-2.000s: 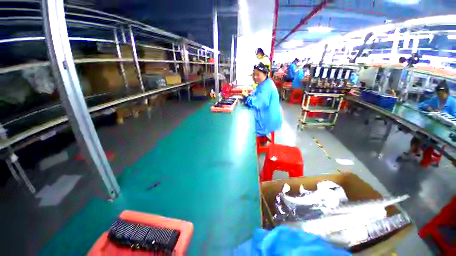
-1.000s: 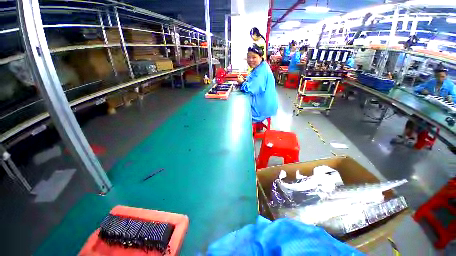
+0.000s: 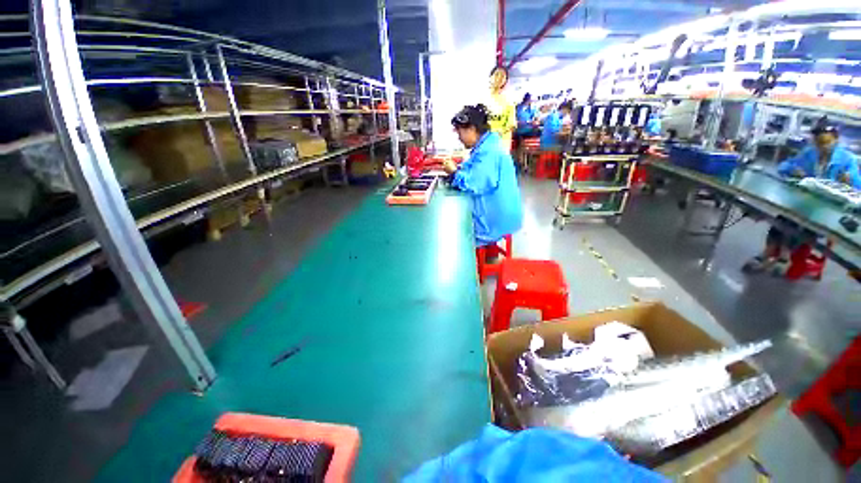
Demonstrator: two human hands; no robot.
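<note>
An orange-red parts tray (image 3: pixel 342 443) lies on the green mat at the lower left, cut off by the bottom edge. It holds dark, striped stacks of small wired components (image 3: pixel 260 457), packed edge-on. A blue sleeve of mine (image 3: pixel 538 460) shows at the bottom centre, at the bench edge beside the carton. Neither of my hands is in the picture. A short dark thin scrap or tool (image 3: pixel 286 356) lies on the mat beyond the tray.
The green bench (image 3: pixel 378 302) runs forward. An open carton (image 3: pixel 510 377) with clear plastic stands at its right, a red stool (image 3: pixel 531 288) beyond. A person in a blue smock (image 3: pixel 496 189) sits by another tray (image 3: pixel 412 198). A metal post (image 3: pixel 123 208) and racks stand left.
The view has shifted slightly, so the near tray sits lower in the picture. The seated person, who faced this way a second ago, now looks down toward the bench.
</note>
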